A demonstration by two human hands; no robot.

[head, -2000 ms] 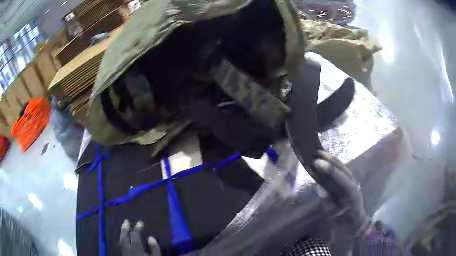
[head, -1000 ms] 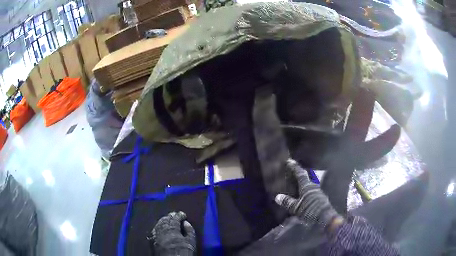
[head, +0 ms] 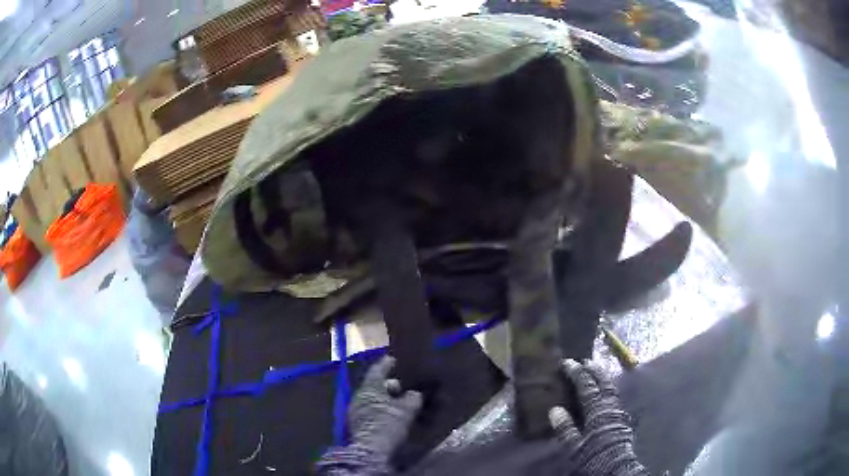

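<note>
A large olive sack [head: 437, 60] stands on the wrapped bale [head: 270, 418] with its dark mouth towards me. A camouflage strap piece [head: 532, 344] comes out of the mouth, and my gloved right hand [head: 596, 418] grips its near end. A dark strap [head: 402, 297] also comes out of the mouth, further left. My gloved left hand [head: 380, 414] holds the dark strap's near end. Black webbing [head: 656, 260] curves over the clear wrap on the right. A yellow stick [head: 618, 348] lies just beyond my right hand.
Blue strapping [head: 279, 376] crosses the bale. Stacked cartons [head: 200, 139] stand at the back left, with orange bags [head: 86, 228] on the floor beyond. A tan sack [head: 666, 153] lies behind the bale's right side. A dark sack [head: 642, 33] with a white rim lies further back.
My left hand has moved up from the bale and taken hold of the dark strap. My right hand has closed on the camouflage piece's end, which is drawn further towards me. The view has shifted.
</note>
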